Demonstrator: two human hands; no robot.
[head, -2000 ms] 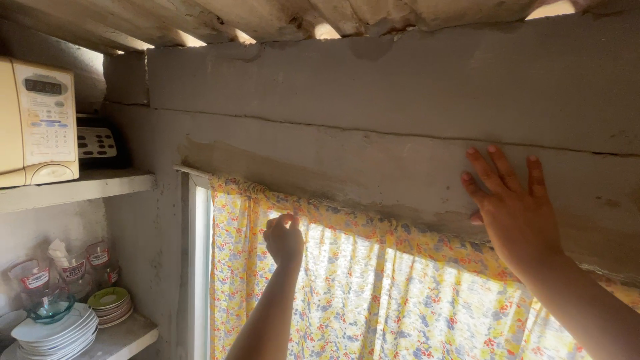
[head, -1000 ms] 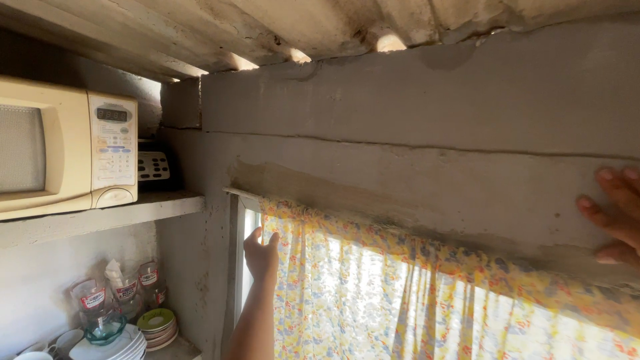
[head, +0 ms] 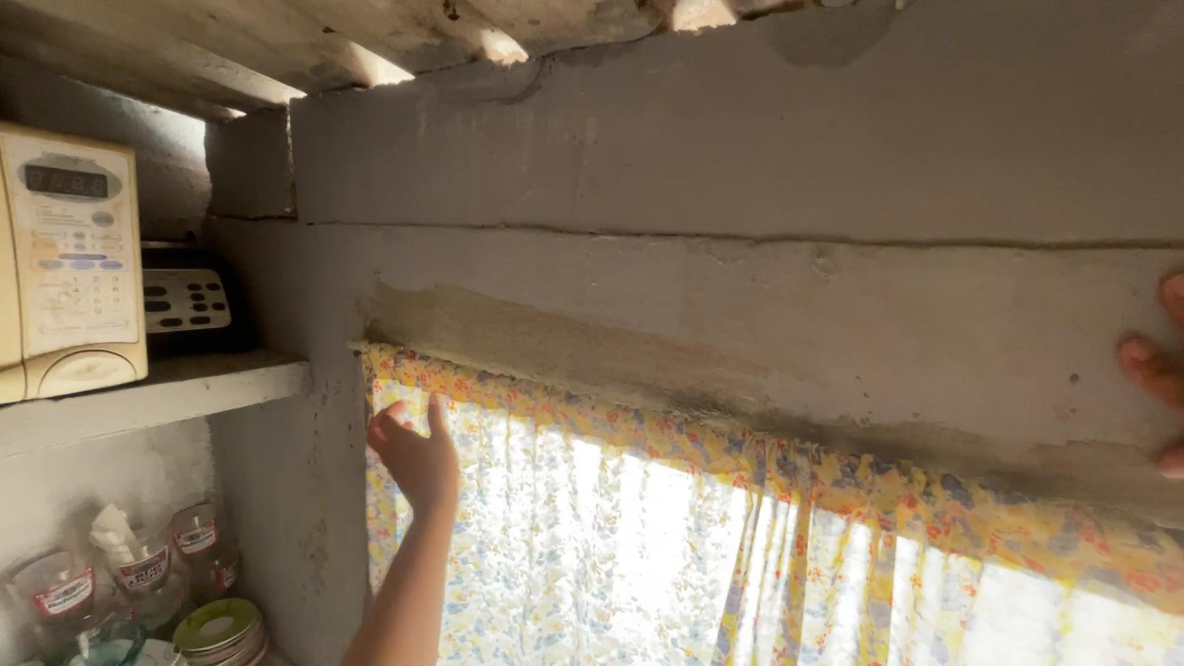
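Note:
A yellow floral curtain (head: 573, 518) hangs gathered across a bright window, its top edge running along the wall. My left hand (head: 416, 453) is raised at the curtain's upper left corner, thumb and forefinger apart; whether it pinches any cloth cannot be told. At the right edge of the view, the fingers of my right hand (head: 1156, 370) are spread against the grey wall (head: 832, 324) above the curtain. The rest of that hand is out of view.
On the upper left shelf (head: 231, 379) stand a cream microwave oven (head: 74, 277) and a black appliance with buttons (head: 190, 301). Below are labelled glasses (head: 148, 569) and stacked plates (head: 217, 629). Corrugated roofing (head: 277, 37) slopes close overhead.
The curtain's top left corner now covers the pale window frame seen bare earlier. My right hand has moved right along the wall since the first frame. My left hand stays near that corner.

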